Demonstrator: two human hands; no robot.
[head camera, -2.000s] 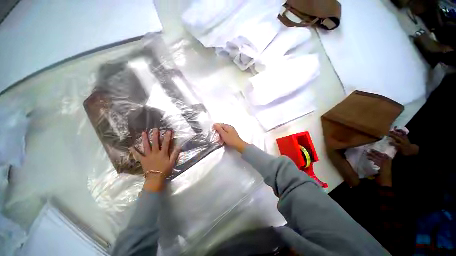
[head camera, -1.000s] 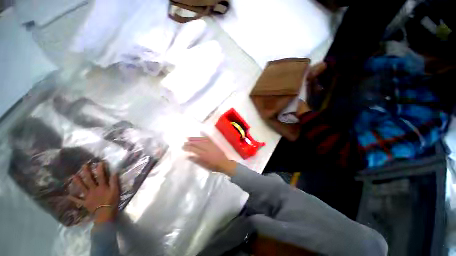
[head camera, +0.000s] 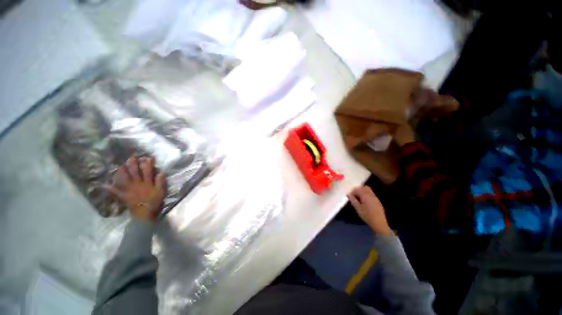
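Observation:
A dark brown handbag in a clear plastic bag (head camera: 132, 132) lies flat on the white table, shiny and wrinkled. My left hand (head camera: 142, 186) rests spread on its near part, pressing from above and not gripping. My right hand (head camera: 368, 206) is at the table's front edge, right of and below the red tape dispenser (head camera: 310, 157) and apart from it. Its fingers look curled, and whether they hold anything cannot be seen. More clear plastic bags (head camera: 228, 215) lie flat between the packed bag and the table edge.
Crumpled white wraps (head camera: 203, 24) and folded white sheets (head camera: 268, 74) lie beyond the dispenser. At the right, another person's hands (head camera: 434, 106) work on a brown handbag (head camera: 379, 95). White sheets (head camera: 55, 298) lie at lower left. A yellow floor line (head camera: 362, 271) shows below the edge.
My right hand has left the packed bag's edge and moved right, past the dispenser, to the table edge. My left hand stays on the bag. The view has shifted right.

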